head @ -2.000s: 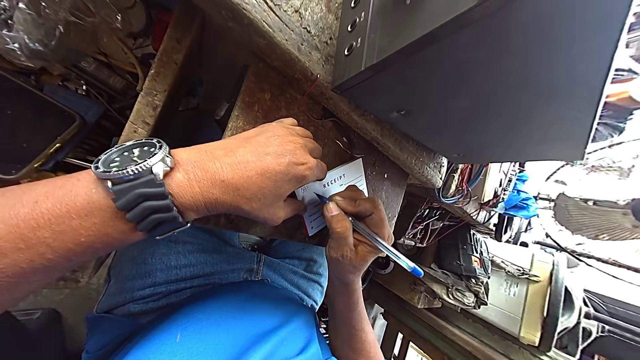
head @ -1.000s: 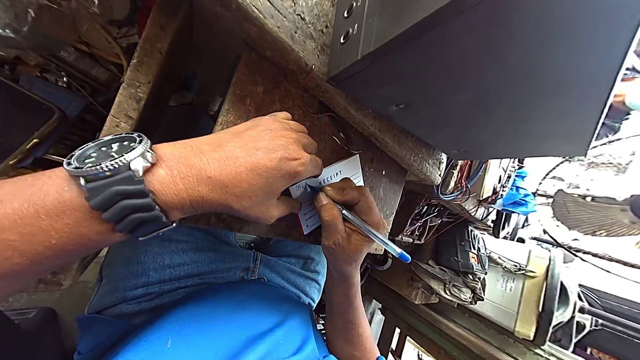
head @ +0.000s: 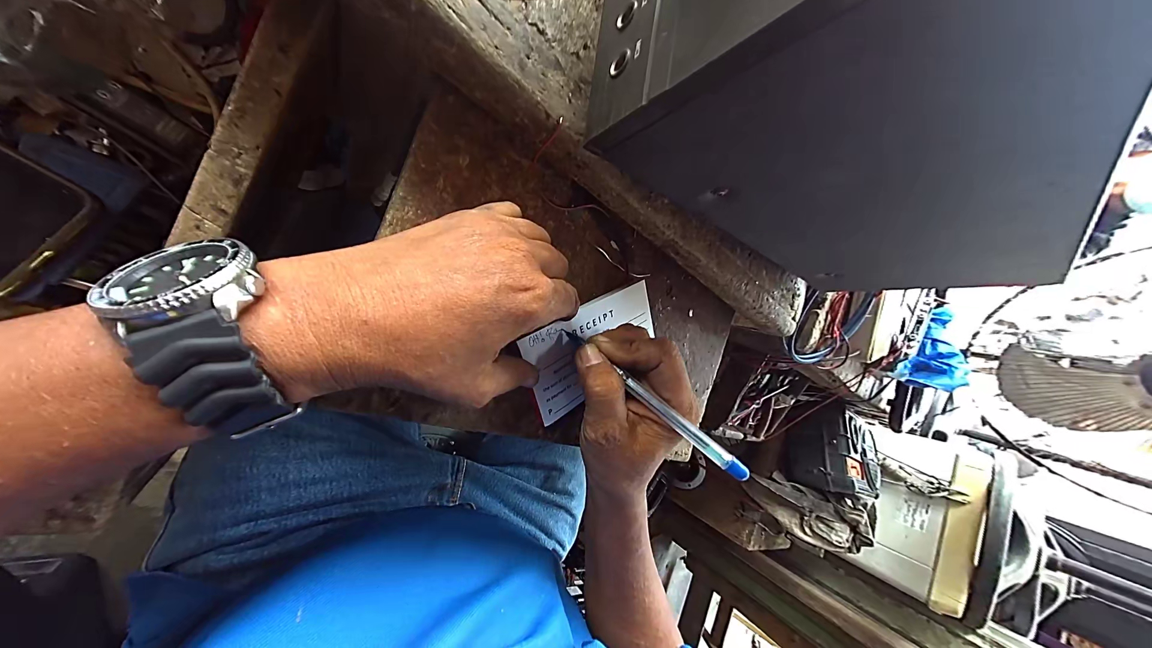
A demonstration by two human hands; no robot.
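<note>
A small white receipt slip [head: 589, 315] lies tilted on a worn wooden board [head: 468, 153], bearing print and some blue handwriting near its top. My right hand [head: 634, 405] grips a clear ballpoint pen with a blue end cap [head: 684, 430], its tip on the slip's upper part. My left hand [head: 450, 301] rests on the board with its fingers curled, its fingertips and thumb at the slip's left edge. Whether it pinches the paper is hidden. A black-strapped wristwatch [head: 193, 333] is on the left wrist.
A large dark metal casing [head: 864, 153] stands past a rough wooden beam [head: 711, 243]. Bundled wires [head: 828, 333], a blue plastic bag [head: 936, 355] and a fan-like grille [head: 1071, 387] are at the right. A second beam [head: 243, 135] slants at the upper left.
Blue handwriting now shows on the slip's upper left part, beside the pen tip. The right hand keeps its hold on the pen, and the left hand stays by the slip.
</note>
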